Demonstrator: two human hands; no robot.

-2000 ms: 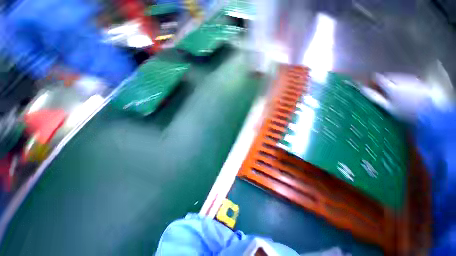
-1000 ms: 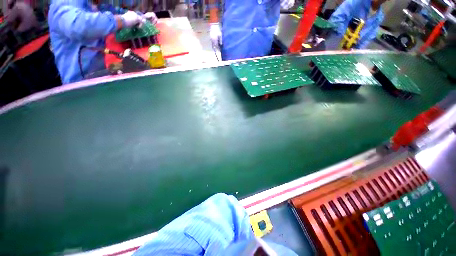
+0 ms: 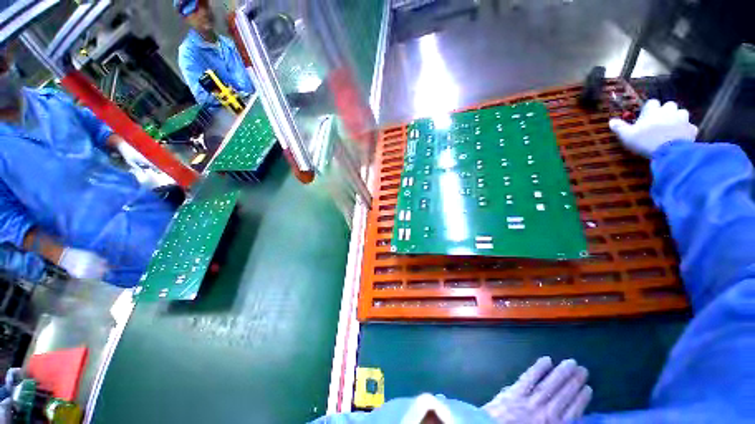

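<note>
A large green circuit board (image 3: 488,182) lies on the slotted orange-brown rack (image 3: 530,306), its pale solder pads facing up. My right hand (image 3: 656,129), in a white glove, is at the rack's far right corner, right of the board and apart from it. Small dark and reddish shapes lie by its fingertips; whether it grips anything is unclear. My left hand (image 3: 546,396), in a white glove, is at the bottom edge, in front of the rack. Its fingers are spread and it holds nothing.
A green conveyor (image 3: 265,348) runs along the left, carrying several circuit boards (image 3: 190,244). A yellow block (image 3: 369,387) sits by the belt edge. A small black object (image 3: 593,88) stands at the rack's far edge. People in blue smocks (image 3: 74,182) are across the belt. Red-and-silver posts rise beside it.
The view has swung from the conveyor back to the rack, showing the whole board. Both gloved hands now show; one second ago only my left sleeve was clear at the bottom.
</note>
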